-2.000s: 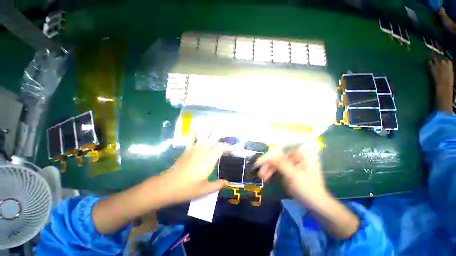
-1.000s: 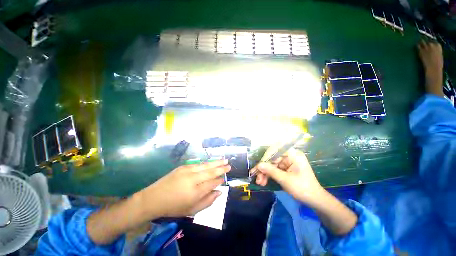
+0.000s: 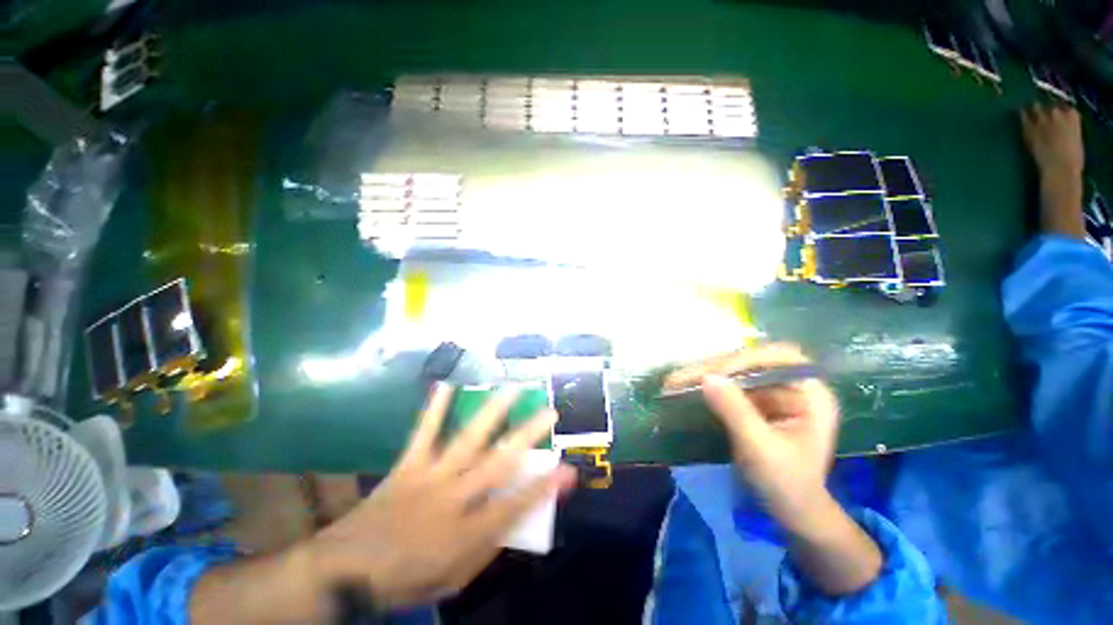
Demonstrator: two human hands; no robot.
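Observation:
A dark LCD display module (image 3: 580, 404) lies at the bench's near edge, its orange flex tail hanging below. Dark oval pieces lie just above it. My left hand (image 3: 470, 488) is spread flat over a white card with a green end (image 3: 532, 519), left of the module, fingertips near the module's left edge. My right hand (image 3: 775, 421) is raised to the right of the module, its fingers closed around slim tweezers (image 3: 732, 380) that point left. Nothing can be made out at their tip. The die-cut adhesive sheet (image 3: 574, 108) lies behind, partly lost in glare.
Stacked display modules (image 3: 848, 214) lie right of the sheet. Three modules (image 3: 144, 336) and an amber film strip (image 3: 201, 208) lie at left. A white fan (image 3: 43, 507) stands lower left, below crumpled plastic wrap (image 3: 73, 189). Another person's blue sleeve (image 3: 1062, 330) and hand are at the right edge.
My right hand with the tweezers has moved right, away from the module. My left hand has spread over the card and shifted down. The card's green end shows more.

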